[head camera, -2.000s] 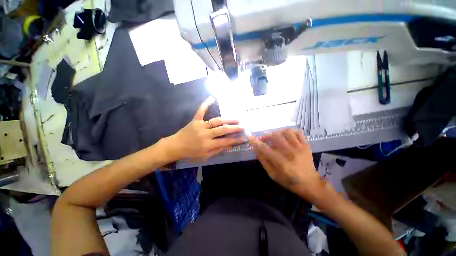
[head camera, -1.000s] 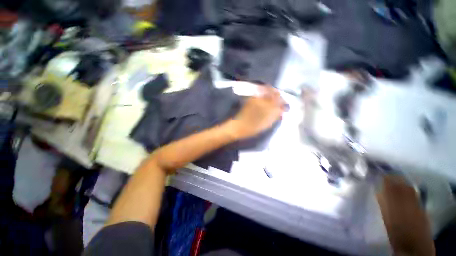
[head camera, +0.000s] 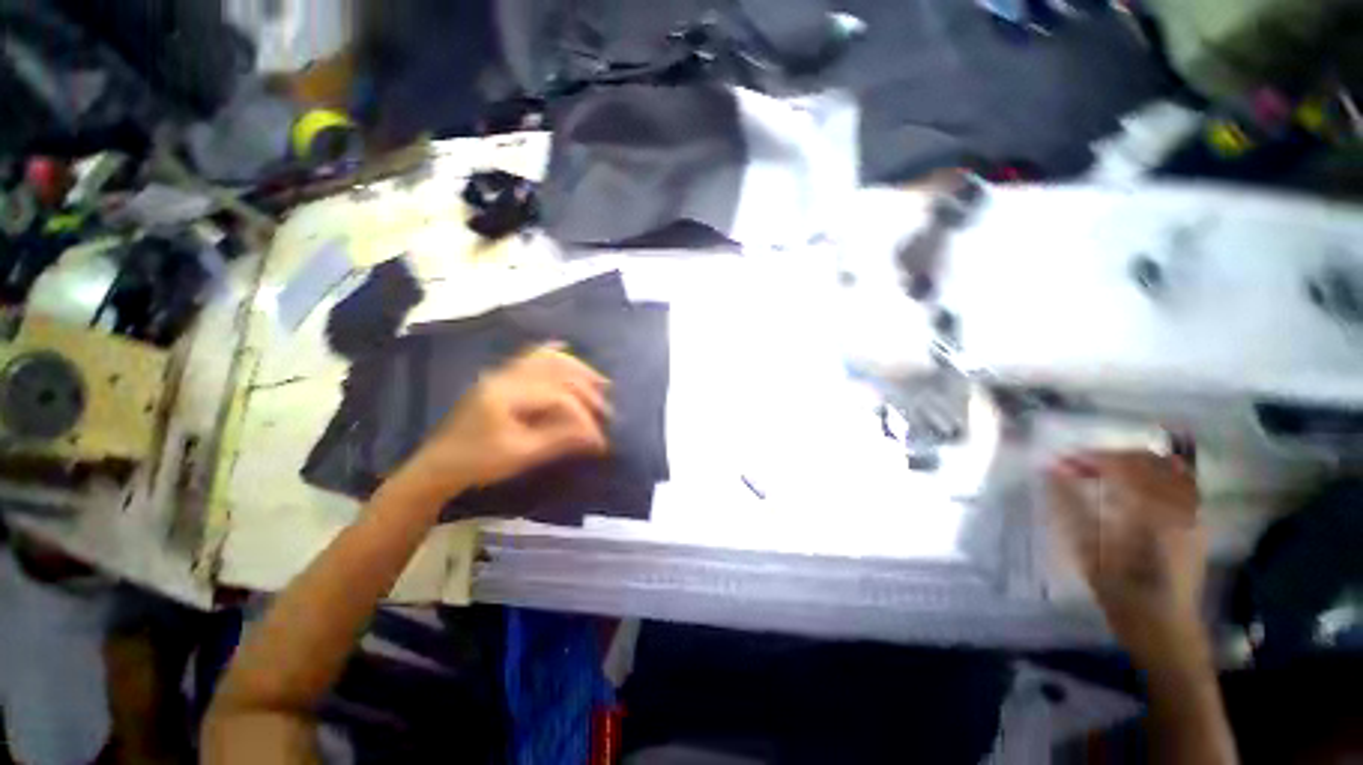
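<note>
A pile of dark grey cut panels (head camera: 628, 359) lies on the tables left of the needle. My left hand (head camera: 531, 411) is over this pile with its fingers curled; whether it pinches a panel cannot be told. My right hand (head camera: 1129, 516) is blurred, at the fanned light strips (head camera: 1017, 516) right of the needle; its grip is unclear. The white sewing machine (head camera: 1166, 284) stands at the right, its needle area (head camera: 927, 426) blurred and brightly lit. A stack of dark grey pieces (head camera: 650, 165) lies behind the pile.
A small dark scrap (head camera: 374, 310) and a black looped bundle (head camera: 501, 202) lie on the cream side table (head camera: 277, 434). Dark cloth (head camera: 972, 82) is heaped behind. A blue basket (head camera: 549, 688) is below the table edge. A dark lump (head camera: 1308, 575) lies at the far right.
The view has swung left. My left hand has moved from the needle area to the back, then to the left pile. My right hand has moved right from the needle to the light strips.
</note>
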